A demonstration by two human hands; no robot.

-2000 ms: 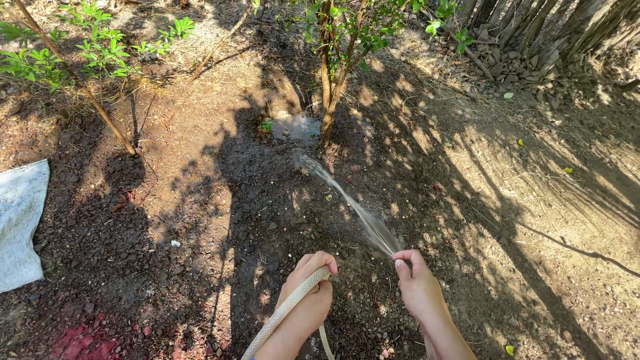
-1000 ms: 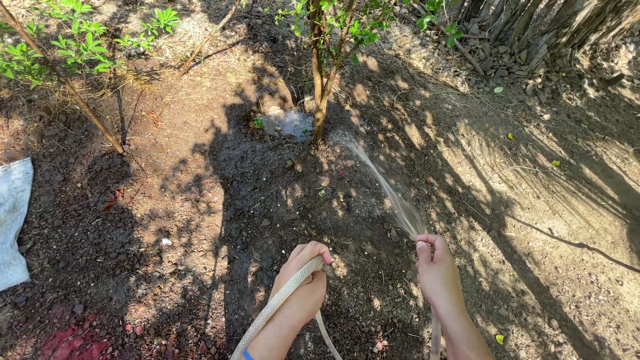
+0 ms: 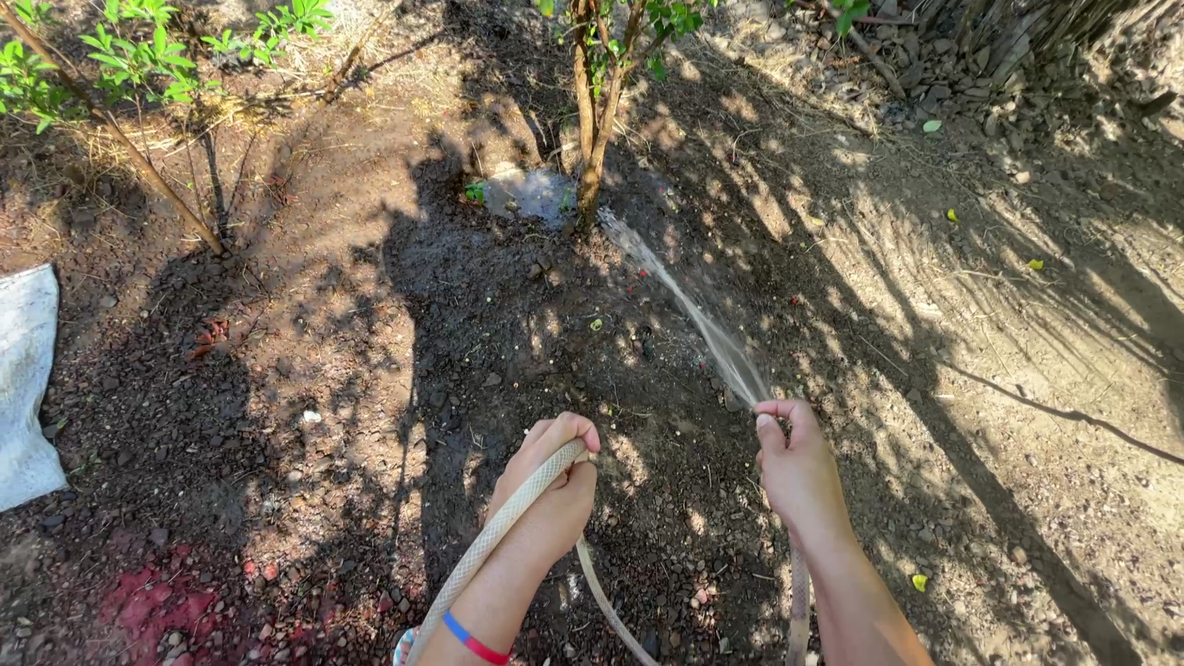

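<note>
My left hand (image 3: 546, 481) is closed around a pale braided garden hose (image 3: 495, 532), which lies along the forearm and hangs in a loop below the hand. The hose's outlet end is pinched in my right hand (image 3: 797, 462), its very tip hidden by the fingers. From there a fanned stream of water (image 3: 689, 310) runs up and left to the soil at the base of a thin-trunked shrub (image 3: 592, 120). A small puddle (image 3: 532, 196) lies just left of the trunks. The left wrist wears a blue and red band.
A white cloth or sack (image 3: 23, 388) lies at the left edge. A leaning bare stem (image 3: 139, 162) and green leafy plants (image 3: 143, 55) stand at the upper left. Stones and a rough woody base (image 3: 1027, 46) are at the upper right. Reddish ground (image 3: 157, 601) shows lower left.
The water stream, which first landed at the puddle left of the trunks, now lands just right of their base. My right hand has moved right, away from my left hand.
</note>
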